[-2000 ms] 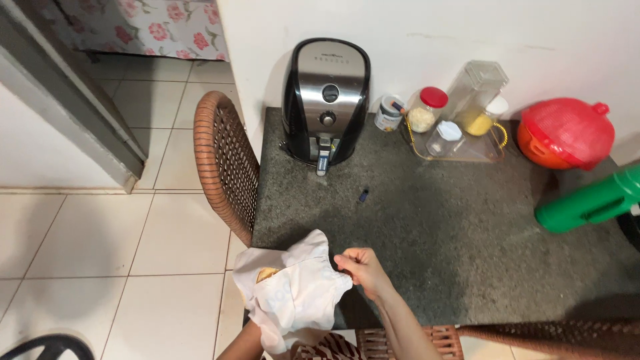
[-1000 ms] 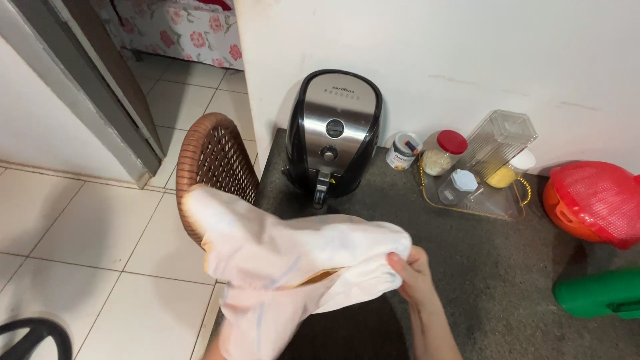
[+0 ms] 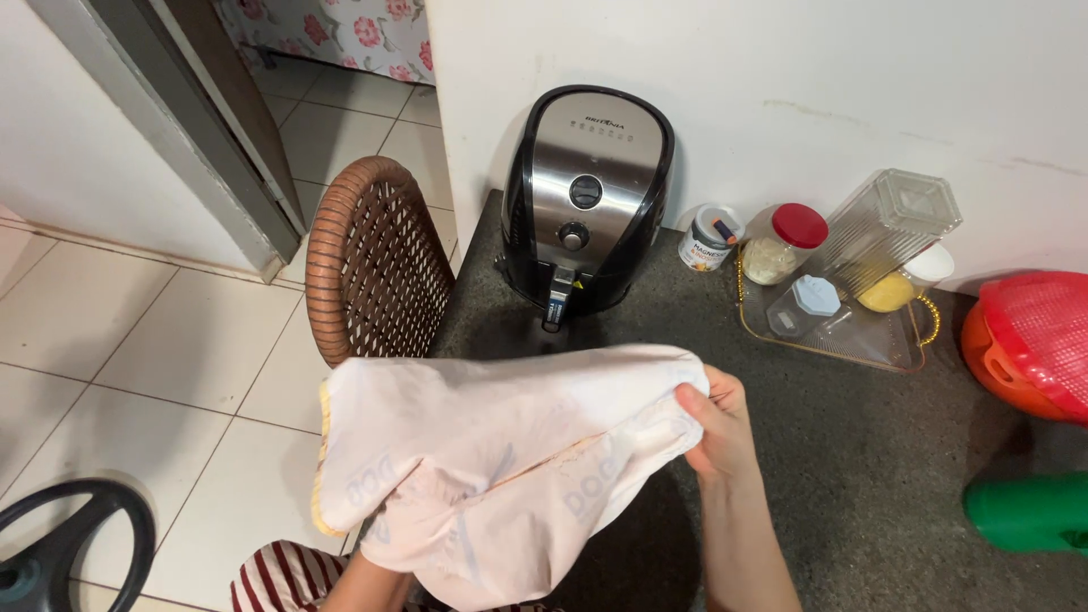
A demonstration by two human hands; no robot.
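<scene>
A white cloth with faint lettering and a yellow edge stretches between my hands, over the front left part of the dark stone table. My right hand grips its right end, thumb on top. My left hand is hidden under the cloth; only the forearm shows at the bottom, so its fingers cannot be made out. Just beyond the cloth stands a black and silver air fryer, its handle pointing toward me.
Right of the air fryer are a white tub and a clear tray with several containers. A red covered bowl and a green cylinder lie farther right. A wicker chair stands at the table's left; a black wheel-shaped object is lower left.
The cloth was bunched near the table's front left corner two seconds ago; now it is spread wider between my hands. A yellowish-brown patch seen in it then is out of sight.
</scene>
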